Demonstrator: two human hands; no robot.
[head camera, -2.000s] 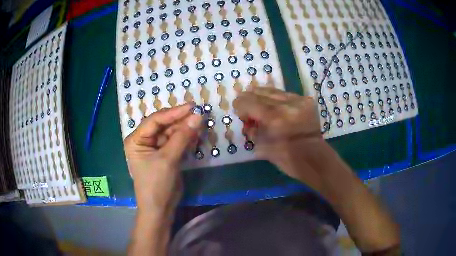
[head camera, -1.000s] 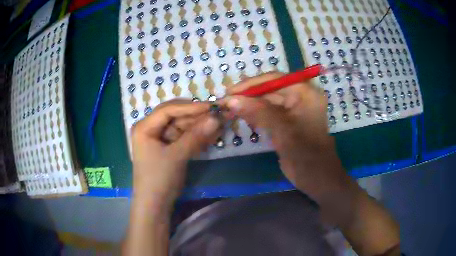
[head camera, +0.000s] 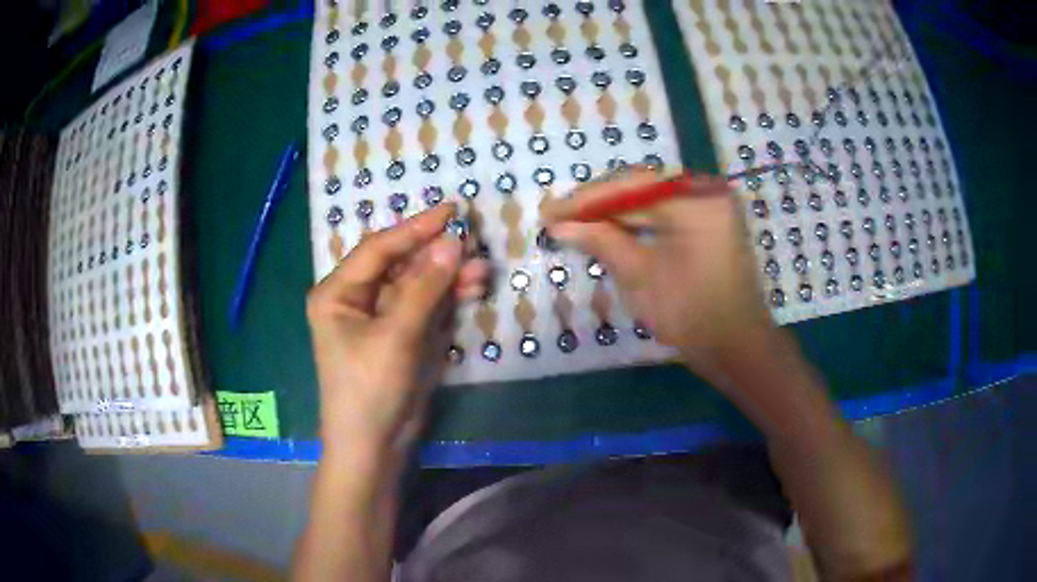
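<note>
The white centre tray (head camera: 392, 244) has rows of small dark discs with silvery rims between tan pocket marks. My left hand (head camera: 387, 284) is over its lower left part and pinches a small round driver (head camera: 457, 229) between thumb and fingertip. My right hand (head camera: 660, 256) is over the tray's lower right part, somewhat blurred, and holds the red probe (head camera: 643, 199), which points left. The fingertips of my two hands are apart. A dark disc (head camera: 547, 238) shows at my right fingertips; I cannot tell whether it is held or on the tray.
A thin probe lead (head camera: 785, 167) runs from the probe over the right tray (head camera: 898, 293). The left tray (head camera: 114, 381) lies beside brown stacked trays (head camera: 25, 273). A blue pen (head camera: 264, 233) lies between left and centre trays. A green label (head camera: 246, 415) is at the blue-taped front edge (head camera: 546, 450).
My hands were together around a driver one second ago and are now apart. The right hand with the probe has moved right. The whole view has shifted slightly.
</note>
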